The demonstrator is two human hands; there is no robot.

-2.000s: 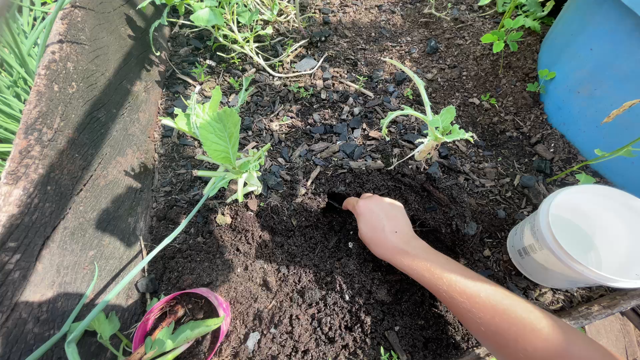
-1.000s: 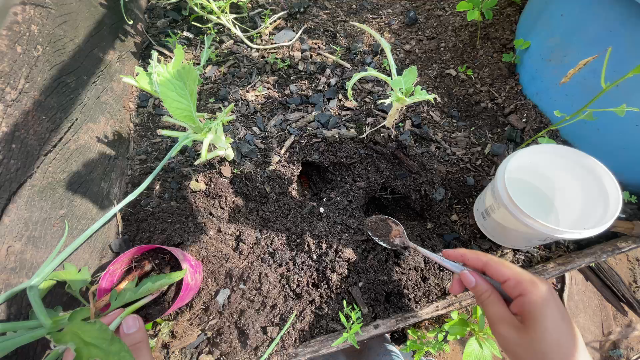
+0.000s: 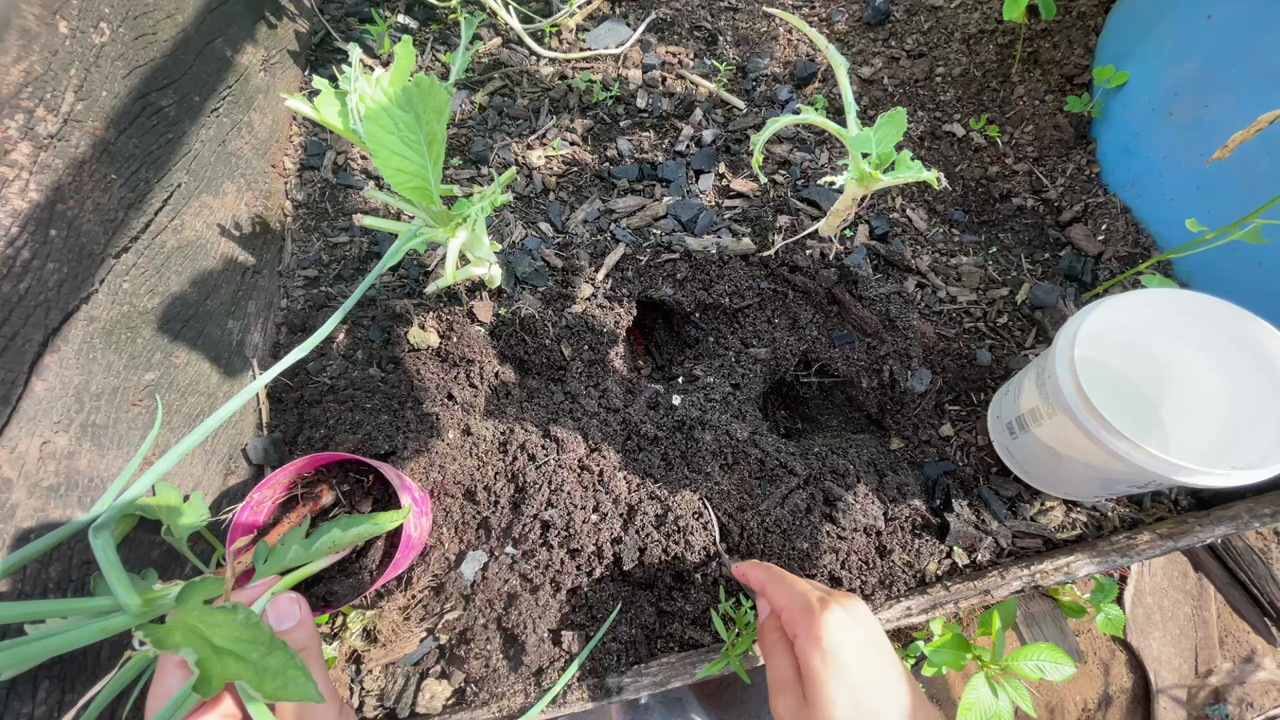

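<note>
My right hand (image 3: 825, 640) grips a metal spoon (image 3: 716, 535) low in the middle, its bowl down against the dark soil (image 3: 560, 490). At the lower left, my left hand (image 3: 290, 640) is partly hidden by leaves, its fingers at a pink pot (image 3: 418, 540) that holds soil and a stem. Whether those fingers grip the pot or the stem I cannot tell. Two holes lie in the soil, one (image 3: 652, 330) near the middle and one (image 3: 805, 395) to its right. Uprooted leafy seedlings lie behind them, one at the left (image 3: 410, 150) and one at the right (image 3: 850, 180).
A white plastic bucket (image 3: 1040, 400) stands at the right, near a blue plastic container (image 3: 1180, 130). A weathered wooden beam (image 3: 130, 250) borders the left side, and a thin wooden edge (image 3: 960, 575) runs along the front. Long green onion-like leaves (image 3: 290, 360) cross the left side.
My right hand has moved left and toward the front edge with the spoon, whose bowl was by the right hole a second ago. My left hand shows more at the pink pot.
</note>
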